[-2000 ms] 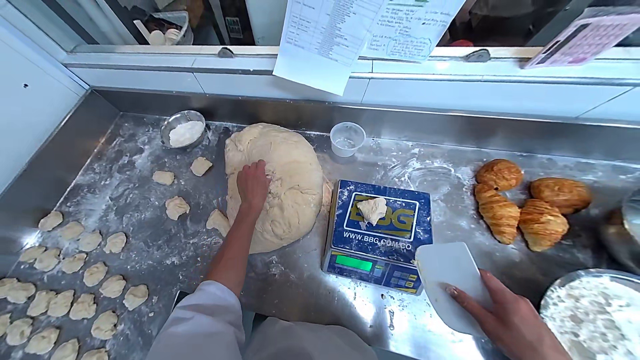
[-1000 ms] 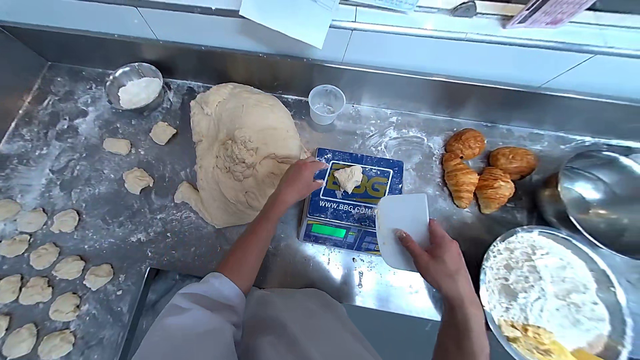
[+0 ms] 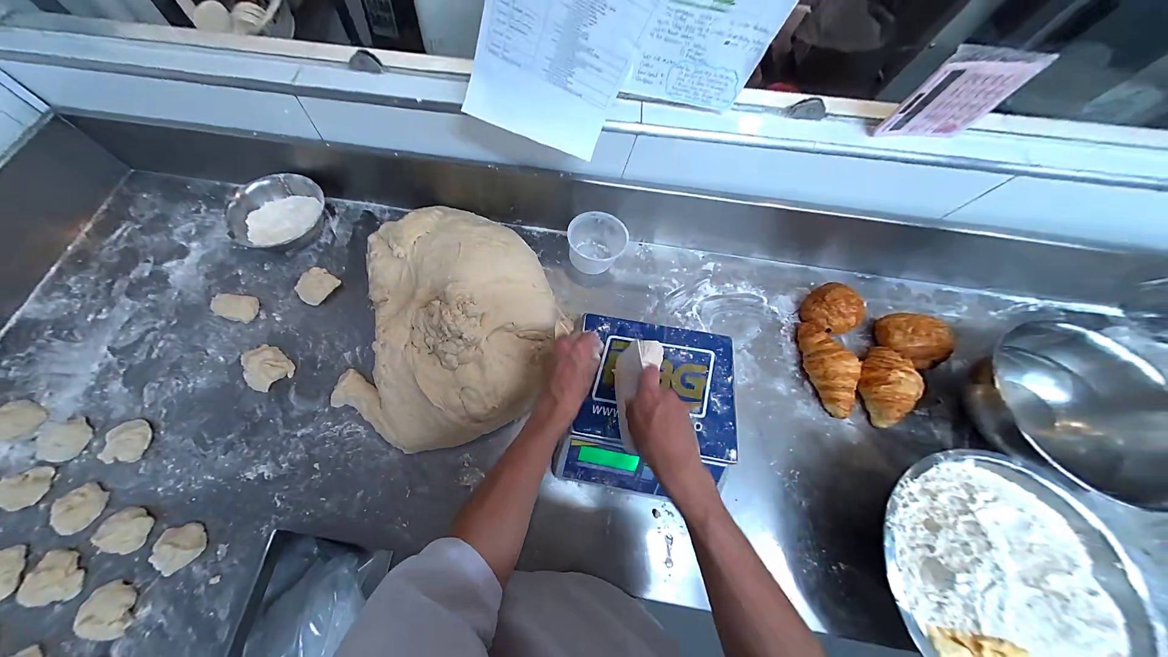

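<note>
My right hand [image 3: 662, 415] grips a white dough scraper [image 3: 629, 388], held edge-on over the blue digital scale [image 3: 721, 388]. A bit of dough [image 3: 650, 352] shows at the scraper's far end, above the scale's platform. My left hand [image 3: 575, 360], fingers curled, is between the scale's left edge and the large dough mass [image 3: 465, 319]; whether it pinches any dough is hidden. Small dough pieces [image 3: 267, 367] lie left of the mass, with several more [image 3: 123, 530] spread at the lower left. The scale's green display [image 3: 609, 457] is lit.
A metal bowl of flour [image 3: 284, 219] and a clear plastic cup [image 3: 598, 242] stand near the back wall. Croissants [image 3: 829, 370] and round baked pastries [image 3: 913, 339] lie to the right, beside an empty steel bowl [image 3: 1086, 411] and a wide bowl of flour [image 3: 1004, 557]. Papers hang above.
My right hand with the scraper has moved left over the scale, and the scraper has turned edge-on. My left hand was on the dough mass two seconds ago and is now beside the scale.
</note>
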